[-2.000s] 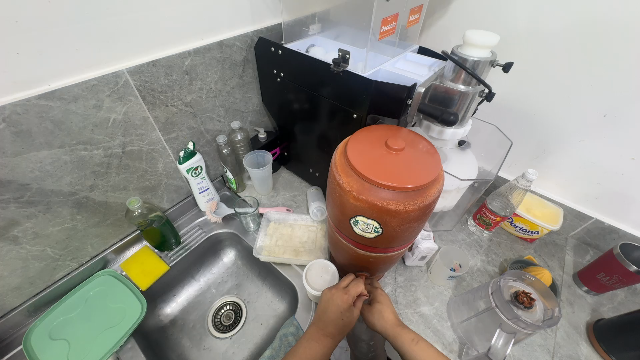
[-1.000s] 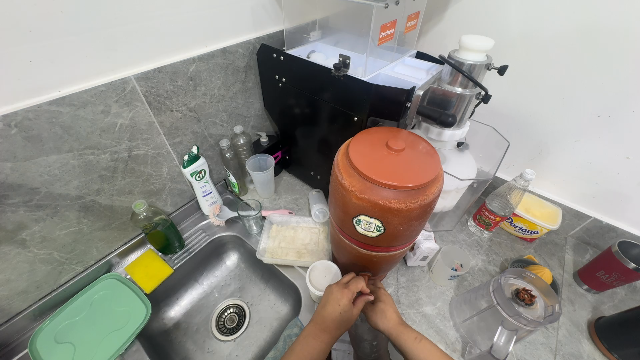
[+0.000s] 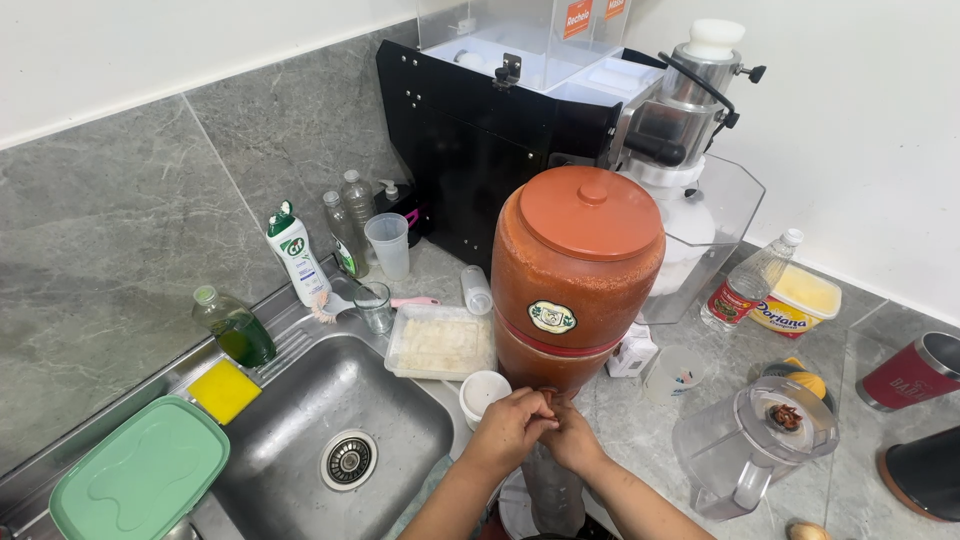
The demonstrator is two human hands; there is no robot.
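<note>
A clay water filter point(image 3: 574, 300) with a round lid stands at the counter's edge, in the middle of the view. My left hand point(image 3: 514, 431) and my right hand point(image 3: 571, 436) meet at the low front of the filter, fingertips together around a small part there that they mostly hide. Below my hands is a clear plastic bottle or pitcher point(image 3: 553, 491), its top hidden by them. Just left of my left hand stands a small white tub point(image 3: 481, 394) with white contents. A clear plastic container point(image 3: 440, 341) with pale contents lies behind that tub.
To the left is a steel sink point(image 3: 300, 405) with a yellow sponge point(image 3: 224, 390) and a green lid point(image 3: 142, 469) at its rim. A black machine point(image 3: 480, 150) stands behind the filter. On the right are a blender jar point(image 3: 750, 442), a margarine tub point(image 3: 795, 300) and a vinegar bottle point(image 3: 750, 277).
</note>
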